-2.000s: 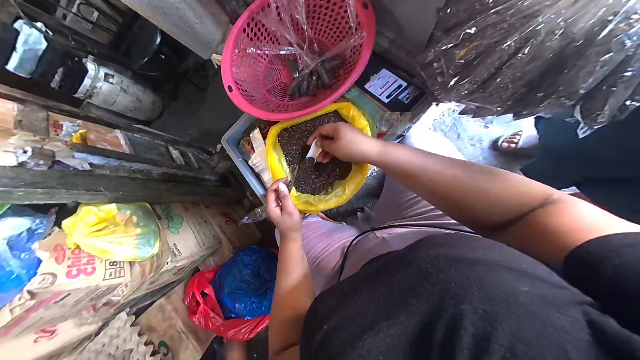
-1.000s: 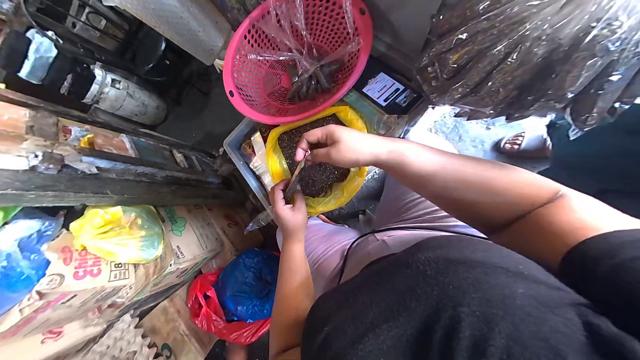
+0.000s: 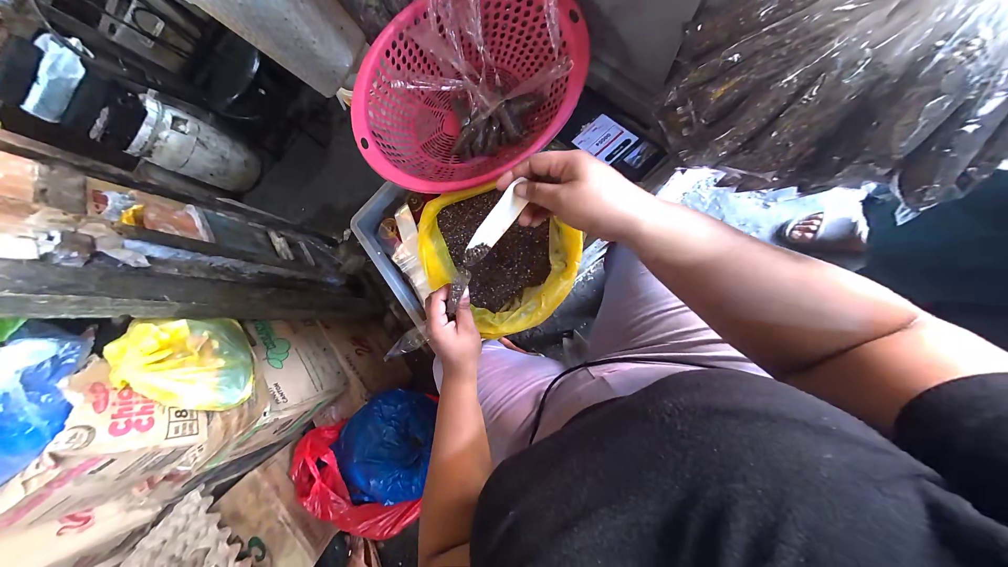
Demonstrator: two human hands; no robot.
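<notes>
A yellow plastic bag (image 3: 564, 272), its mouth spread wide, holds dark granules (image 3: 504, 268). Above it my right hand (image 3: 563, 189) pinches a white scoop-like strip (image 3: 498, 220), tilted down to the left with some dark granules at its lower end. My left hand (image 3: 455, 323) grips a small clear plastic bag (image 3: 457, 290) at the yellow bag's lower left edge, just below the strip's tip. Dark contents show in the small bag. Beyond, a pink perforated plastic basket (image 3: 364, 118) holds several filled narrow plastic packets (image 3: 492, 126) with long clear loose ends.
A grey plastic bin (image 3: 386, 264) stands left of the yellow bag. Many dark packets in clear plastic (image 3: 827, 94) lie at upper right, near another person's sandalled foot (image 3: 811, 228). Cardboard boxes (image 3: 291, 362), a wooden beam (image 3: 181, 287) and a blue bag (image 3: 390, 449) in a red bag are at left.
Two seconds ago my right hand was low over the granules. One second ago both hands were close together at the small bag; now the right hand is raised away, with the white strip in clear view.
</notes>
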